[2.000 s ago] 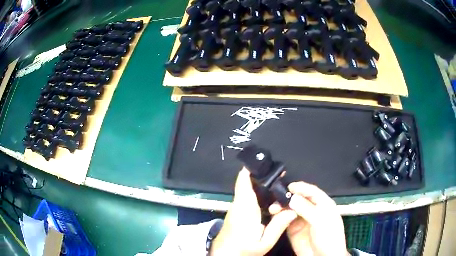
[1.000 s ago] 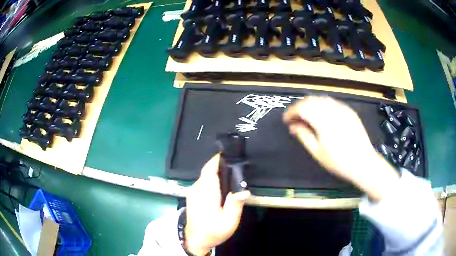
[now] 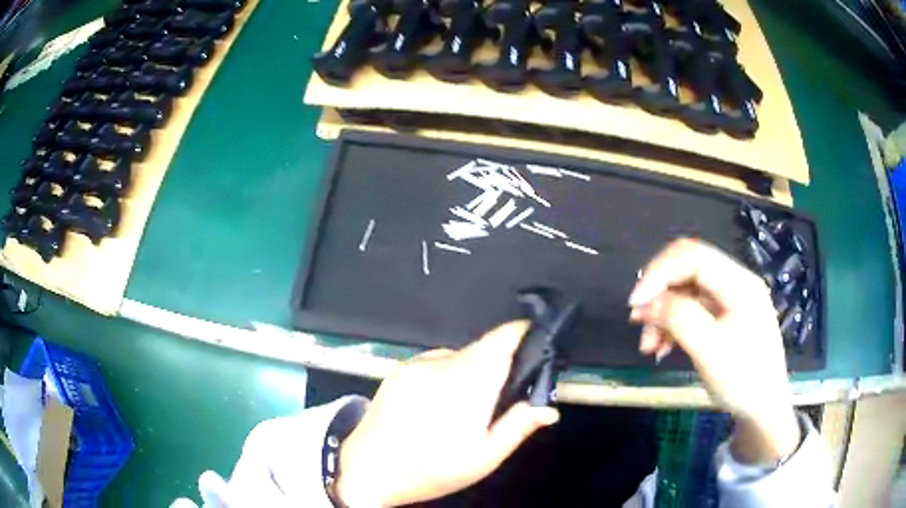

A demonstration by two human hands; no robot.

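Observation:
My left hand (image 3: 447, 412) holds a black body (image 3: 541, 347) over the front edge of the black parts tray (image 3: 318, 248). A small black fitting (image 3: 543, 382) shows at the body's near end, by my thumb. My right hand (image 3: 695, 317) is over the right part of the tray, fingers bent; whether it holds a pin is too blurred to tell. Thin white pins (image 3: 487, 198) lie loose left of the tray's centre. Small black fittings (image 3: 790, 268) are piled at the tray's right end, partly behind my right hand.
Rows of black bodies (image 3: 512, 45) lie on a cardboard sheet (image 3: 417, 107) behind the tray. More bodies (image 3: 99, 139) lie on cardboard at the left. A blue plastic crate (image 3: 89, 417) with white paper and cardboard stands on the floor at lower left.
My right hand left the body, reached over the pins, and is now lower and further right. The black body in my left hand has tilted. The pins lie more spread out.

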